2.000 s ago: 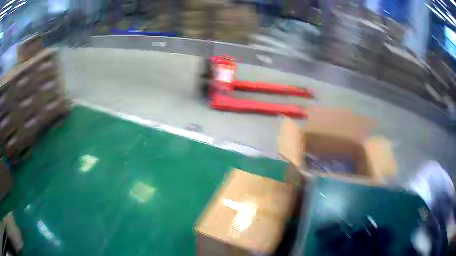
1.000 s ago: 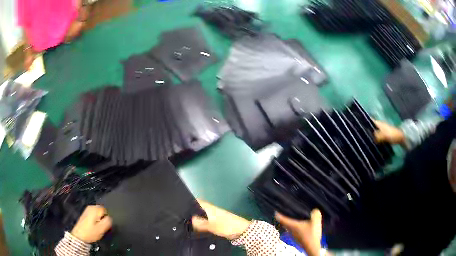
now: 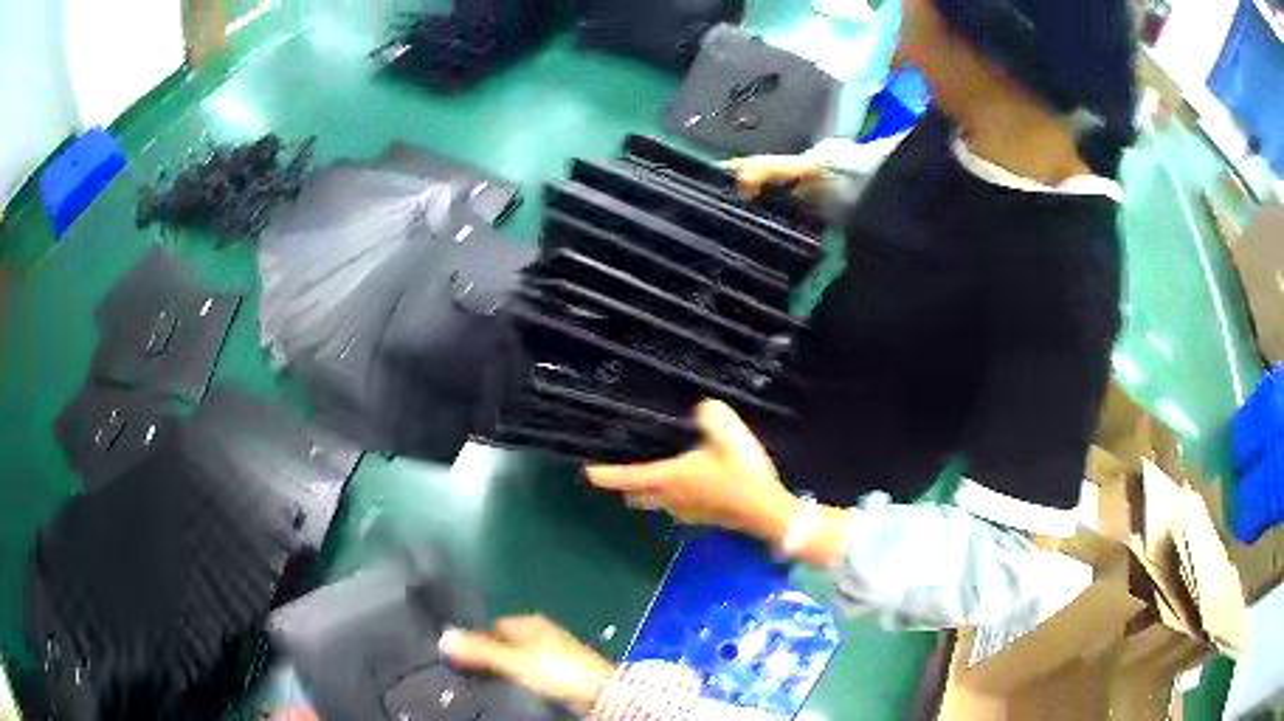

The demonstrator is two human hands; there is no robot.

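Note:
A black panel (image 3: 373,641) with a small rectangular loop on its face lies at the lower edge, blurred. My right hand (image 3: 532,659), in a dotted sleeve, grips its right side. A small skin-toned blur (image 3: 289,700) at the bottom edge, left of the panel, looks like part of my left hand; its grip is hidden. A fanned stack of black panels (image 3: 155,563) lies to the left. A greyer fanned stack (image 3: 338,261) lies beyond. Two loose panels (image 3: 169,324) with small loops lie left of it.
A person (image 3: 972,310) in black with grey sleeves holds a thick ridged stack of black panels (image 3: 662,310) at right. A blue bin or stool (image 3: 739,620) stands by the table edge, cardboard cartons (image 3: 1127,592) at lower right. A black cord bundle (image 3: 225,187) lies on the green table (image 3: 465,528).
The view has swung right, so the table things sit further left. The person in black now shows with head and torso. The large cord pile and most of my left hand have left the view.

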